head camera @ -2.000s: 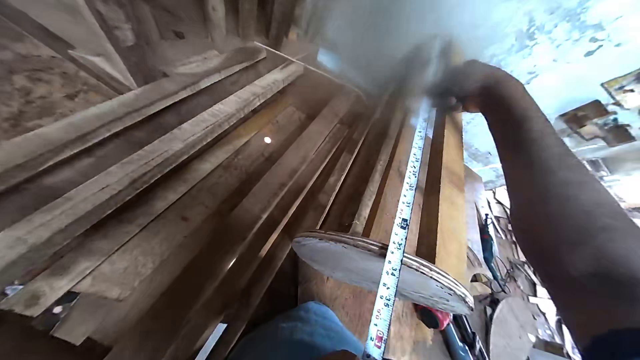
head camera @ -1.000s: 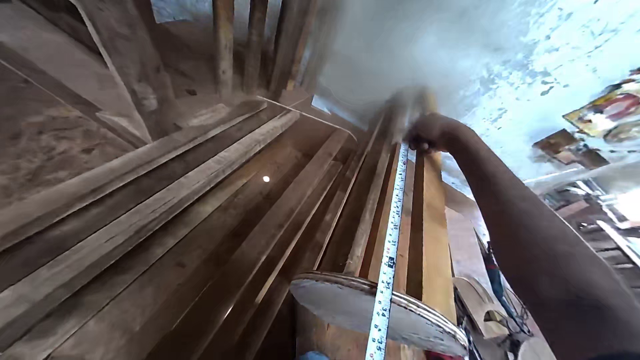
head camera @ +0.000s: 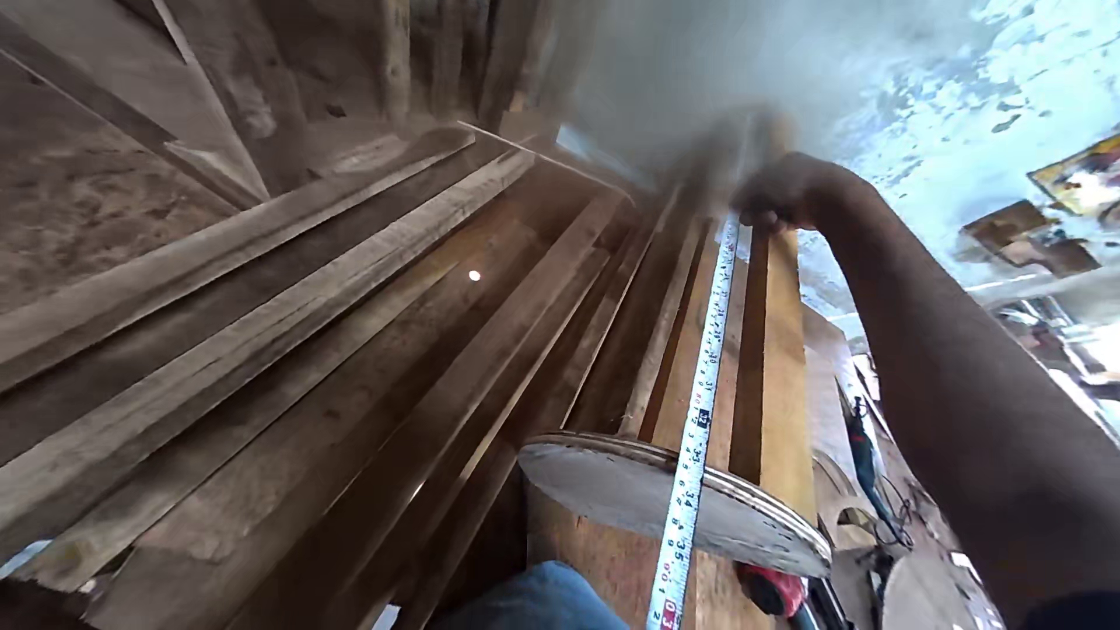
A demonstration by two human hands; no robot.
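My right hand (head camera: 792, 194) reaches up at the upper right, its fingers closed at the far visible end of a steel measuring tape (head camera: 707, 398). The extended blade runs down toward me over wooden strips (head camera: 783, 350) and crosses the edge of a round plywood disc (head camera: 674, 503). Blur hides what lies beyond the fingers. My left hand is not in view, and the near end of the tape leaves the bottom of the frame.
Long wooden planks (head camera: 289, 324) lie side by side on the left. A mottled wall (head camera: 1006, 96) rises at the upper right. Below it lie a green power tool (head camera: 864, 451) and cut wood pieces. A red and black object (head camera: 772, 591) sits under the disc.
The view has shifted somewhat. My right hand stays at the far part of the tape, which remains stretched over the disc.
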